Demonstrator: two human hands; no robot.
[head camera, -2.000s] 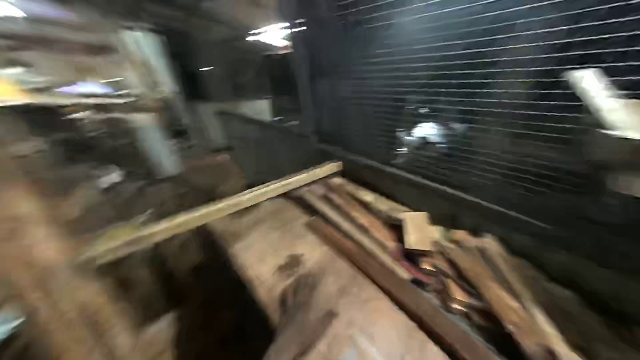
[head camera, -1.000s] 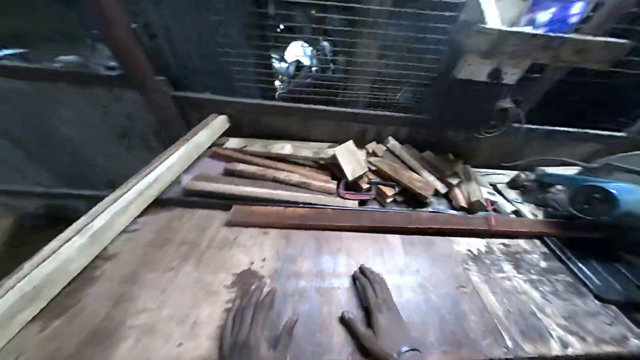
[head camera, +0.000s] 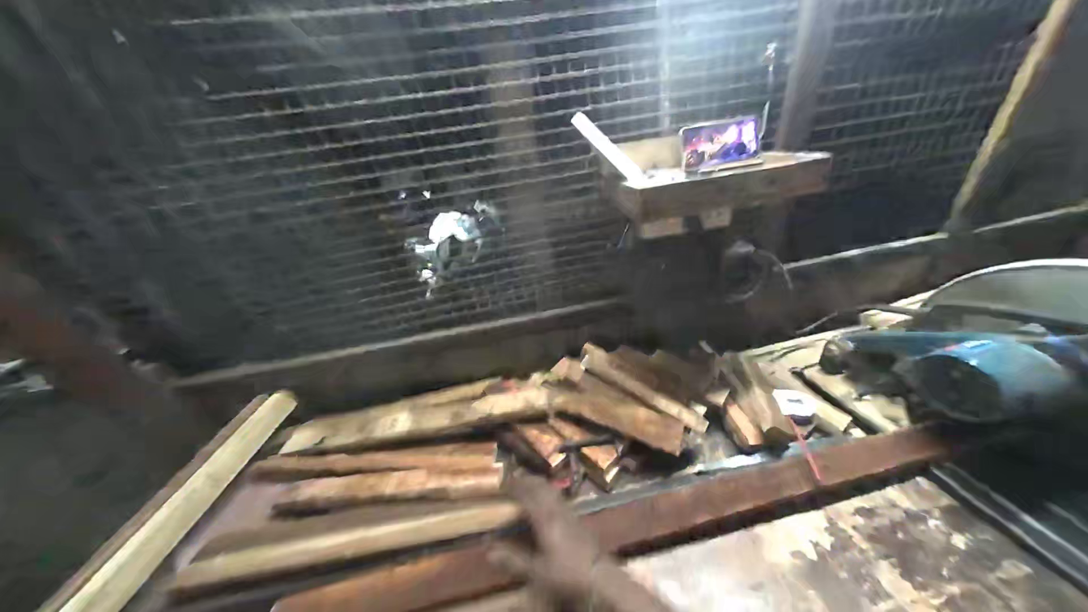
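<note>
My right hand (head camera: 565, 557), blurred by motion, reaches in from the bottom edge over the long reddish-brown wooden beam (head camera: 705, 510). Its thumb and fingers look apart, and nothing shows between them. Just beyond the fingertips lies a pile of short wood offcuts (head camera: 637, 408), with something small and red partly hidden among the pieces. Longer wood strips (head camera: 365, 535) lie side by side to the left of the hand. My left hand is out of view.
A pale wooden batten (head camera: 187, 501) slants at the left. A blue power tool (head camera: 977, 374) sits at the right beyond the worn tabletop (head camera: 816, 561). Behind the pile stands a wire-mesh wall (head camera: 365, 153) with a wooden shelf (head camera: 731, 183) holding a lit screen (head camera: 721, 144).
My right hand has moved from the tabletop forward to the beam and the pile. My left hand has left the view. The pale square block on the pile no longer shows.
</note>
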